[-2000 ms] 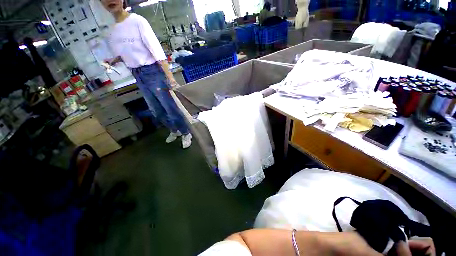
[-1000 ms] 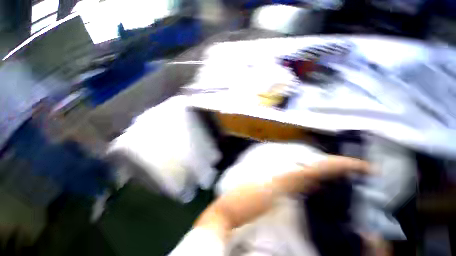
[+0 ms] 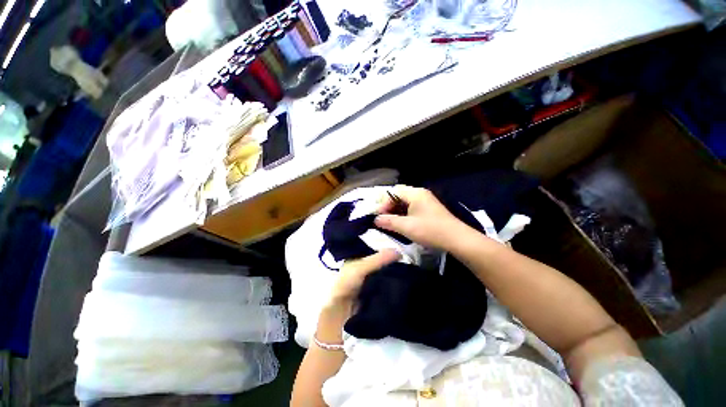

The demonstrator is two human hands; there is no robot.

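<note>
The black garment part (image 3: pixel 422 306) lies bunched on my lap, over a white garment (image 3: pixel 306 274). My left hand (image 3: pixel 358 278), with a bracelet at the wrist, holds the cloth from the left, its thumb across the black and white folds. My right hand (image 3: pixel 422 219) is closed just above it at the cloth's upper edge. A small dark pointed thing (image 3: pixel 396 202), possibly snips, sticks out of its fingers. A narrow black strap (image 3: pixel 325 256) loops on the white cloth. No needle or thread can be made out.
The white table (image 3: pixel 382 119) bears thread spools (image 3: pixel 263 67), a phone (image 3: pixel 277 141), dark fasteners (image 3: pixel 326 97), fabric scraps (image 3: pixel 247 155) and a red pen-like stick (image 3: pixel 462 38). Lace-edged white garments (image 3: pixel 179 326) hang at left. A cardboard box (image 3: pixel 601 270) with clear plastic stands right.
The view has swung right and down onto my lap, and the standing person has left view. Both hands now show together at the black cloth; my left arm was stretched across before.
</note>
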